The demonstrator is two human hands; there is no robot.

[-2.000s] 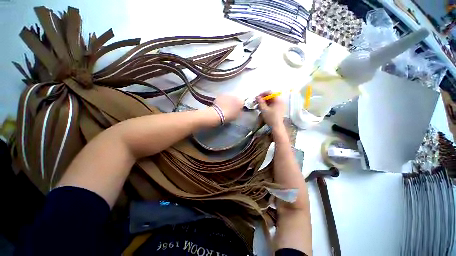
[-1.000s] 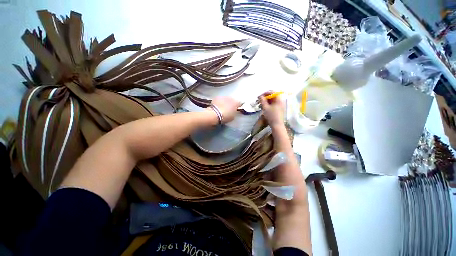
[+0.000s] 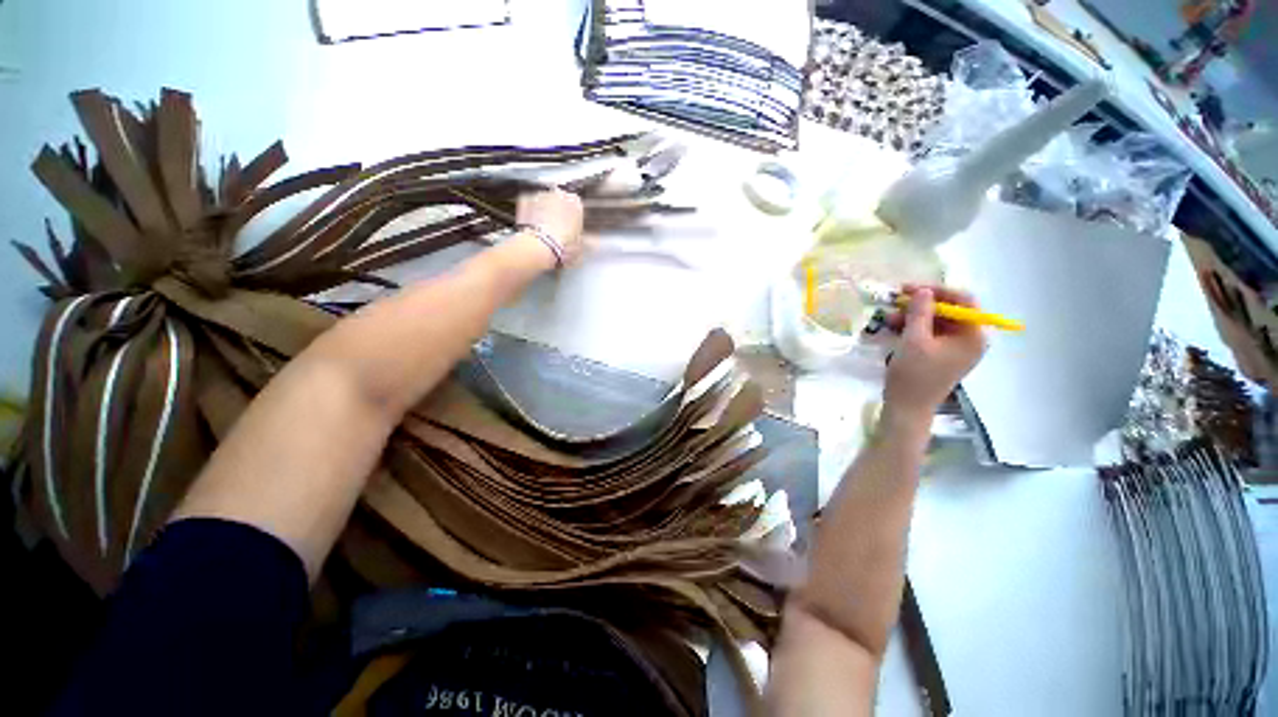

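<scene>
My left hand [image 3: 551,221] is over the upper group of brown straps [image 3: 421,175], near their pale tips; it is blurred, and its hold on a strap is unclear. My right hand [image 3: 931,343] grips the yellow glue brush [image 3: 978,317], its handle pointing right and its other end at the rim of the white glue pot [image 3: 833,340]. A second yellow stick [image 3: 810,289] stands at the pot. The large tied strap bundle [image 3: 196,273] lies at the left. More strap ends [image 3: 617,504] fan out near my body, partly on the grey board [image 3: 561,381].
A whitish bottle [image 3: 936,199] with a long nozzle lies beyond the pot, beside a large pale card [image 3: 1072,329]. A tape roll [image 3: 770,188] and plastic bags [image 3: 1121,171] are farther away. A dark hammer handle [image 3: 922,651] lies right of my right forearm. Dark strips [image 3: 1191,574] stand in rows at right.
My left hand has moved up and left to the upper straps. My right hand has moved right with the brush, from the work to the pot. The view has shifted slightly.
</scene>
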